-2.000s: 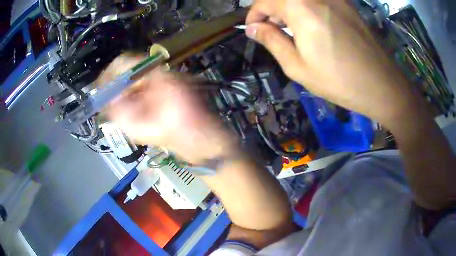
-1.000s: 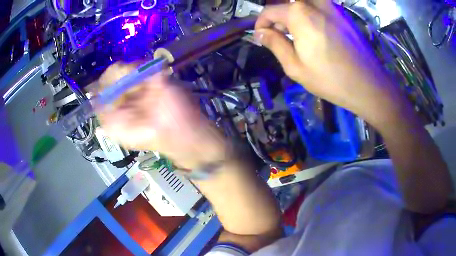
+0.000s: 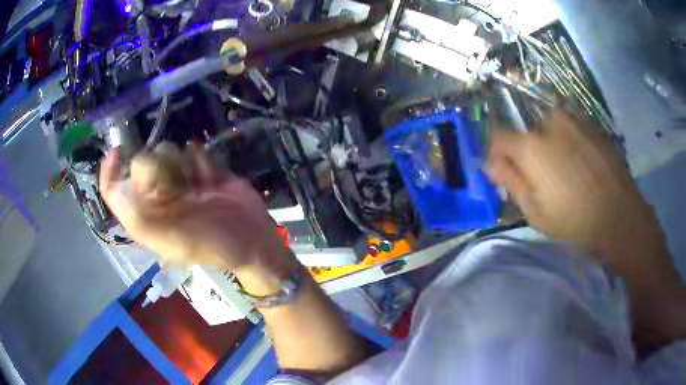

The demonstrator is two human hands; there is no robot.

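A long brownish tube [image 3: 301, 39] with a pale ring [image 3: 233, 56] slants across the upper left over the machine. Its left stretch looks clear or pale bluish. My left hand [image 3: 192, 207] is blurred below that left end, palm up with fingers apart, and appears not to grip the tube. A green end piece [image 3: 77, 140] shows beyond its fingertips. My right hand [image 3: 560, 177] is blurred with fingers curled, just right of the blue bin [image 3: 460, 214]. Whether it holds anything small cannot be told.
Machine fixtures and cables lie below the tube. An orange-yellow control box [image 3: 353, 265] sits near the front edge. Thin rods [image 3: 575, 68] lie at the upper right. A whitish squeeze bottle [image 3: 163, 286] and a pale vented box [image 3: 214, 297] are at the lower left.
My right hand has left the tube's right end and moved down beside the blue bin. My left hand has dropped below the tube, its fingers opened. The view has shifted.
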